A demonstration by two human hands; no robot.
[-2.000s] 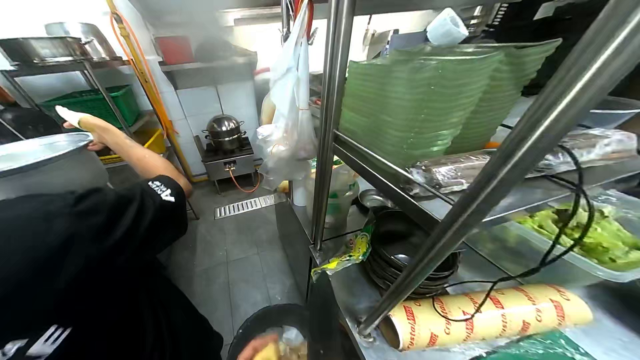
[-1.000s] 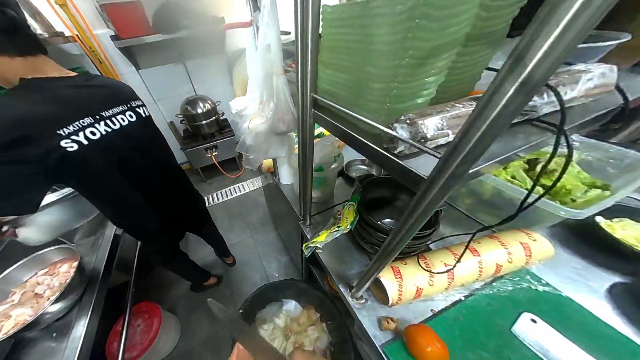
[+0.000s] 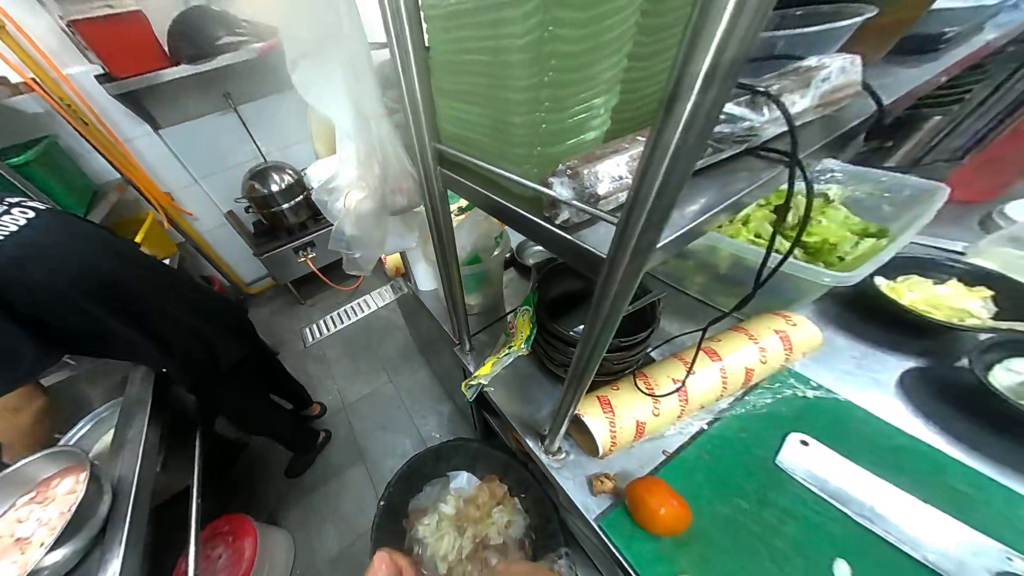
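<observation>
At the bottom edge, the fingertips of my left hand (image 3: 390, 563) show beside the rim of a black bin (image 3: 392, 488). Part of what looks like my right hand (image 3: 520, 569) is at the same edge, over the bin's near side. Both hands are mostly cut off, so any grip is hidden. Pale peelings and scraps (image 3: 468, 516) lie in the bin. To the right, a metal cleaver-like knife (image 3: 872, 504) lies flat on a green cutting board (image 3: 744, 488). An orange-red tomato (image 3: 658, 506) sits at the board's left corner, with a small brown piece (image 3: 602, 483) nearby.
A steel rack post (image 3: 656, 208) slants up in front of stacked green trays (image 3: 552, 80). Behind the board are a roll of cling film (image 3: 696, 384), black bowls (image 3: 592, 320) and a tub of lettuce (image 3: 808, 232). A person in black (image 3: 136, 296) bends at the left counter.
The person in black has bent lower toward the left counter. A grey blade seen over the bin a second ago no longer shows. The view has swung down and right since the first frame.
</observation>
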